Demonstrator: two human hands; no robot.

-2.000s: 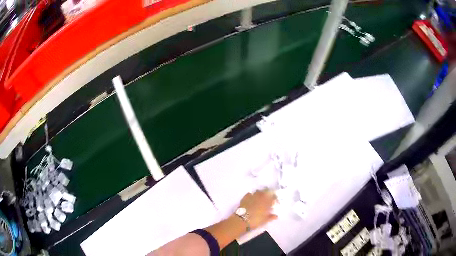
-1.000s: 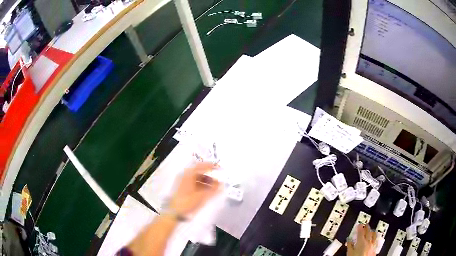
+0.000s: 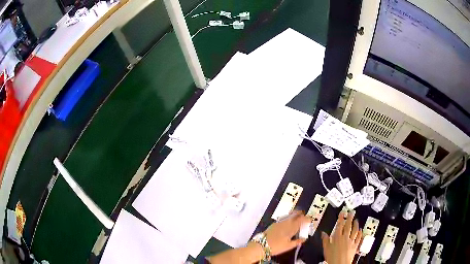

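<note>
My left hand [image 3: 288, 233], with a bracelet at the wrist, has its fingertips on a white power adapter [image 3: 305, 230] beside the second socket outlet [image 3: 317, 209]; a cord hangs from the adapter. My right hand [image 3: 342, 241] lies back up over the third socket outlet, fingers slightly spread; what is under it is hidden. The first socket outlet [image 3: 288, 198] has no adapter in it. White adapters [image 3: 367, 244] sit in outlets to the right. Loose white adapters [image 3: 234, 200] with tied cords lie on the white paper sheets [image 3: 206, 124].
Reference adapters with coiled cords [image 3: 354, 198] cluster behind the sockets. A printed card [image 3: 340, 135] leans at the test system cabinet [image 3: 391, 129], below the monitor [image 3: 422, 62]. The green conveyor belt [image 3: 129, 113], a blue bin [image 3: 76, 92] and pale posts [image 3: 184, 44] are at left.
The view has swung right to the test station. My left hand has moved from the papers to the sockets. My right hand has moved left to the third outlet.
</note>
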